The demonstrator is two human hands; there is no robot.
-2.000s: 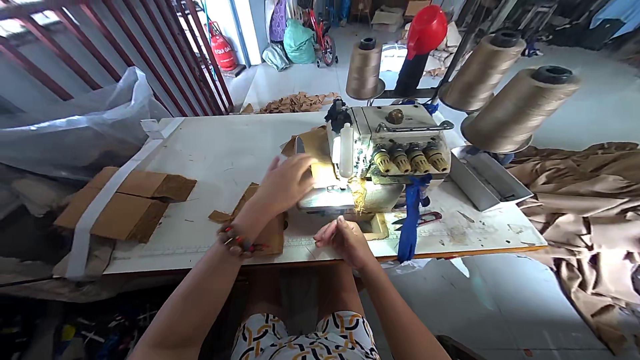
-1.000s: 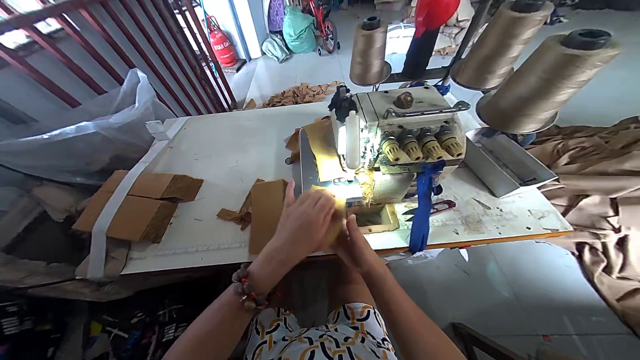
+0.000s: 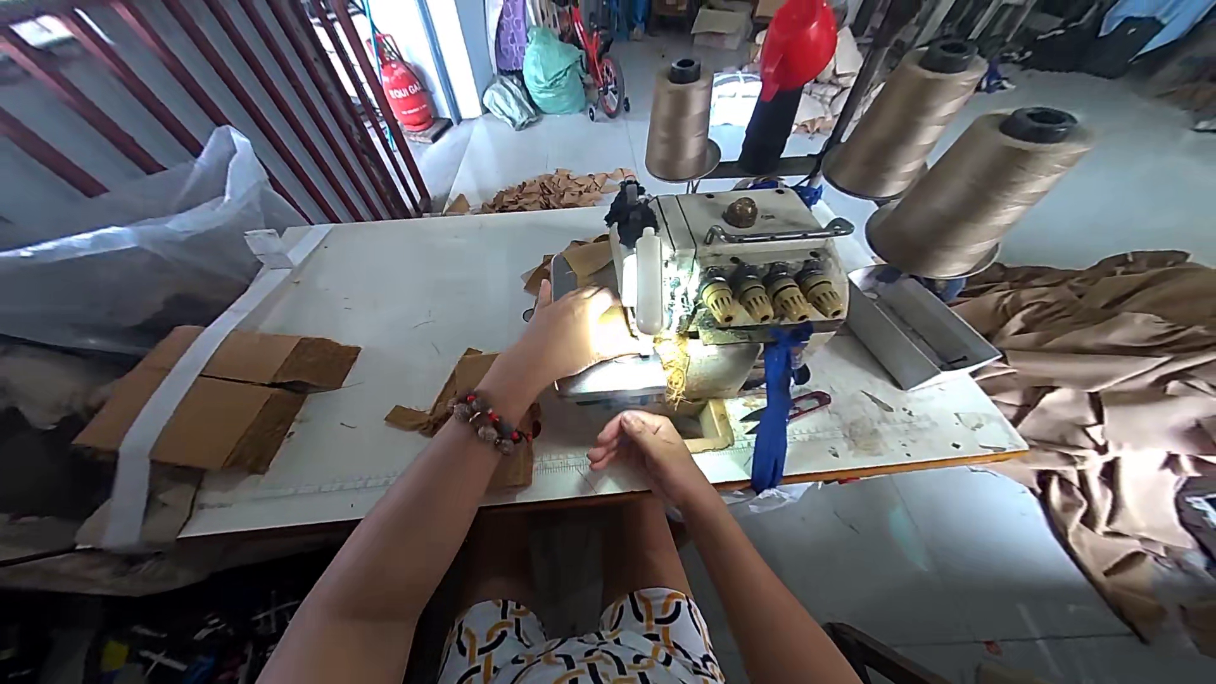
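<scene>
An overlock sewing machine stands on the white table, its lamp lighting the needle area. My left hand, with a beaded bracelet on the wrist, lies on the machine's work plate just left of the presser foot; whether fabric is under its palm cannot be made out. Brown fabric shows behind that hand. My right hand is curled in front of the machine, near the table edge, with no cloth visible in it. Brown fabric pieces lie partly beneath my left forearm.
Stacked brown pieces sit under a white strap at left, beside a plastic bag. Thread cones rise behind the machine. Right of it are thread snips, a blue cloth strip and a metal tray. Brown cloth heaps beyond.
A second ago both hands were together at the front of the machine over a brown piece. Now they are apart, my left hand farther back on the plate and my right hand drawn in front.
</scene>
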